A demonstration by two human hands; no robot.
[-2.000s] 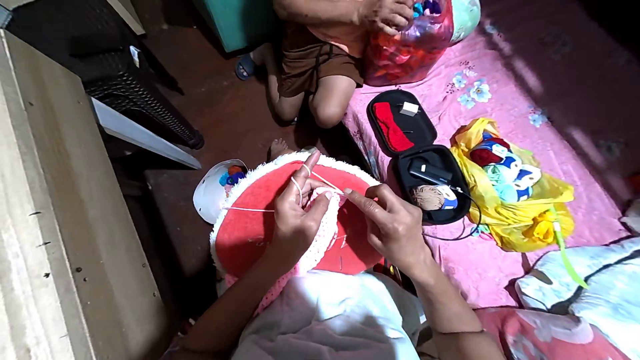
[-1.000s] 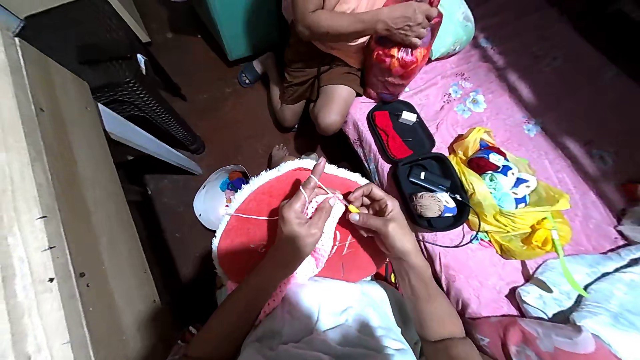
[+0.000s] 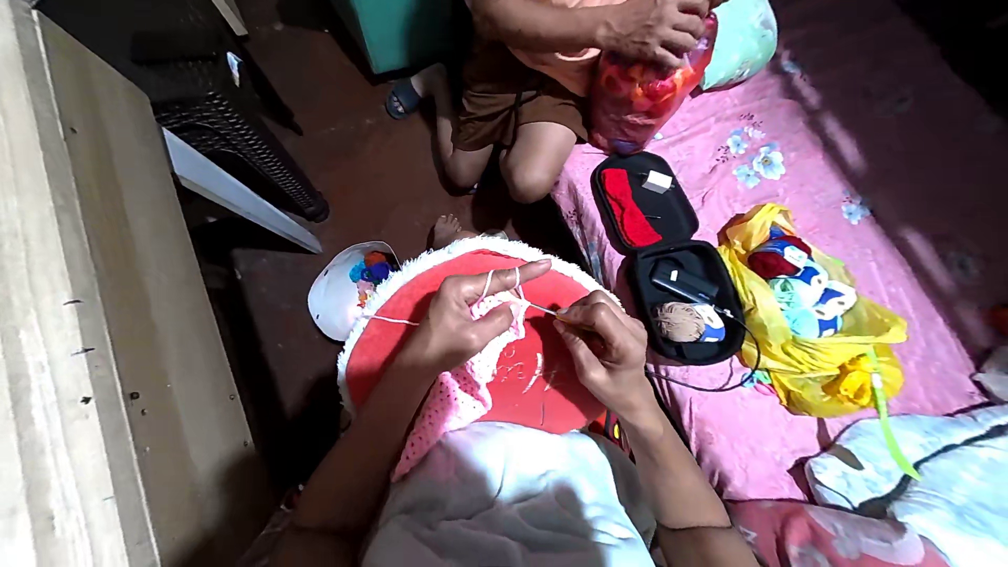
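My left hand pinches the top edge of a pink and white crochet piece, with white yarn looped over its raised index finger and trailing off left. In my right hand is a thin crochet hook, its tip at the working edge of the piece beside my left fingers. The handle is mostly hidden in my grip. Under both hands lies a round red cushion with a fluffy white rim, over my lap; a few short white strands and a thin dark needle-like item rest on it.
An open black case holds a beige yarn ball and a black device. Beside it, a yellow plastic bag contains yarn balls. A white bowl stands left. Another person kneels ahead, hands on a red bag. A wooden panel runs along the left.
My right hand has drawn slightly away from my left, and the hook's shaft now shows between them. The other person's hands have shifted on the red bag.
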